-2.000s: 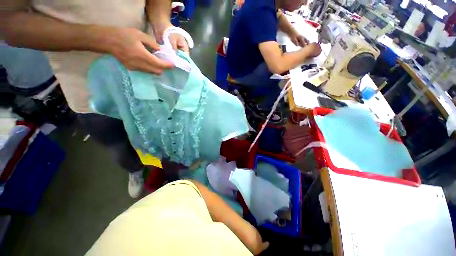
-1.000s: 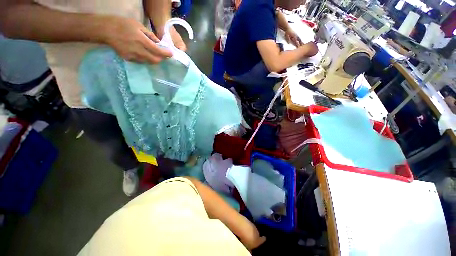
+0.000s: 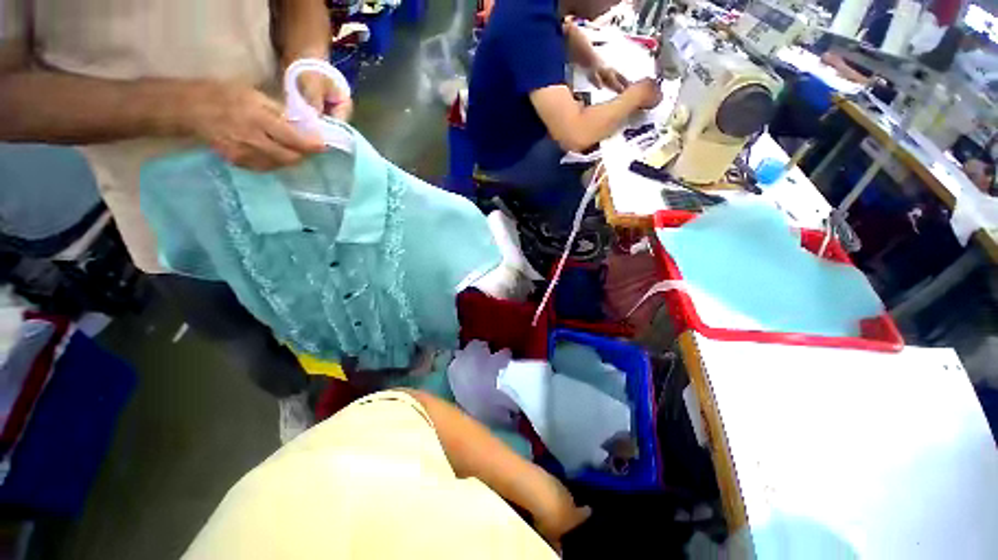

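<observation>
Neither of my hands can be made out. My bare arm comes from the cream sleeve at the bottom and bends out of view beside the blue bin. A standing person's hands hold an aqua sample blouse by its white hanger at the upper left. The blouse has a collar, dark buttons and ruffles. The red tray on the table holds aqua cut pieces. The blue bin holds pale pieces. An aqua edge shows on the table at the bottom.
A person in dark blue sits at an off-white sewing machine. The white table runs down the right side. A white strip hangs off the far table. Dark blue bins stand at the far left.
The blouse and hanger have shifted left in view, and the hanger has turned a little. The view has swung right, and an aqua edge now shows at the bottom of the table.
</observation>
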